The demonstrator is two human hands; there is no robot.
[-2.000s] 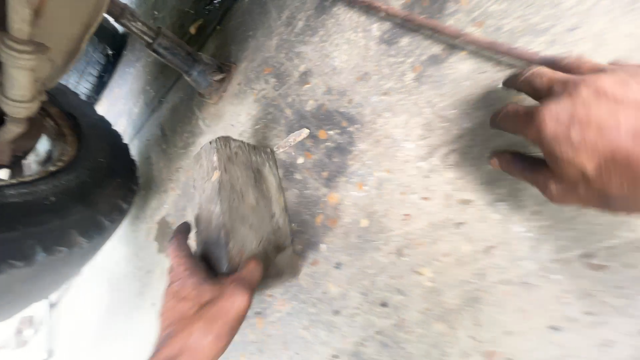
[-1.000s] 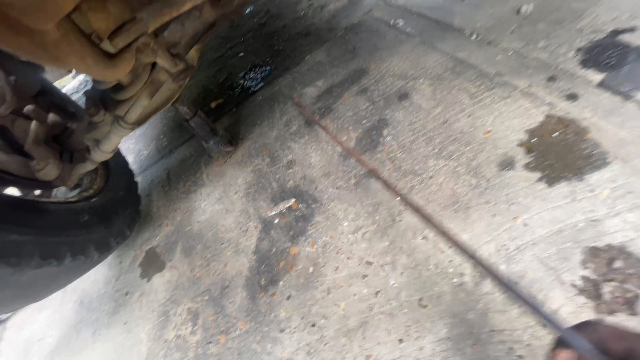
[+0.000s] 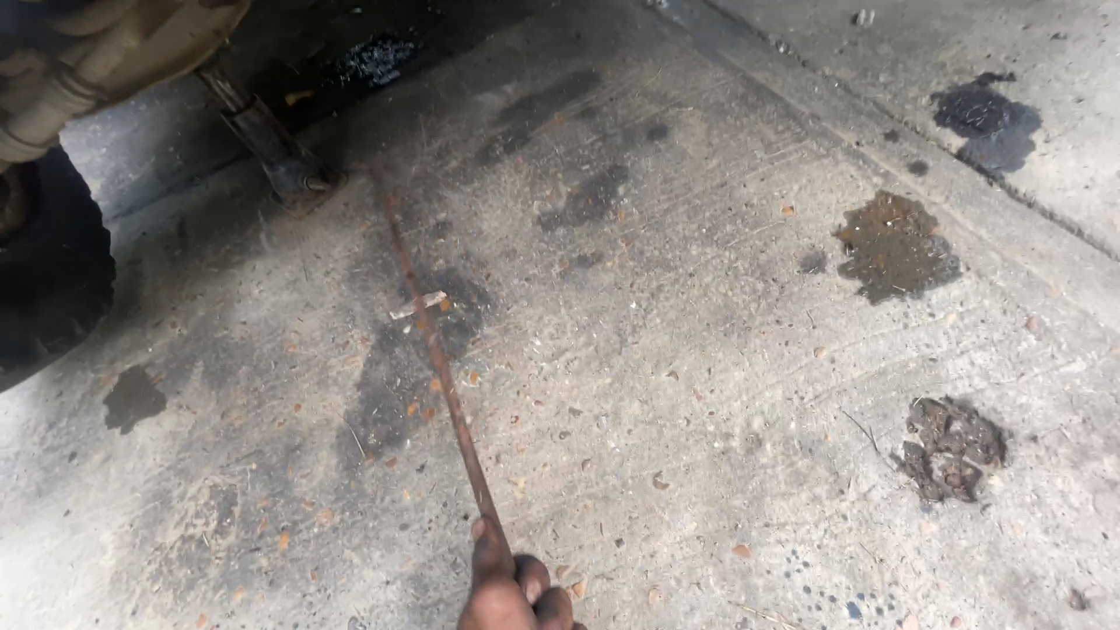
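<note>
A long, rusty metal rod (image 3: 448,385) is held at its near end by my right hand (image 3: 516,582), low in the head view, with the thumb along the rod and the fingers curled. The rod slants up and left over the concrete floor. Its far end lies close to the foot of a dark metal post (image 3: 271,149), which stands at a tilt under the vehicle's underside; whether they touch I cannot tell. A small pale strip (image 3: 418,305) is on the floor beside the rod's middle. My left hand is out of view.
The vehicle's dirty underside (image 3: 96,61) and a black tyre (image 3: 52,262) fill the left edge. On the concrete floor (image 3: 700,367) are dark stains, a wet patch (image 3: 899,245) and a clump of dirt (image 3: 954,448). A groove (image 3: 927,144) crosses the upper right.
Two seconds ago my left hand was at a grey block and my right hand was open near the rod. Now the right hand grips the rod, whose far end has swung left; block and left hand are out of view.
</note>
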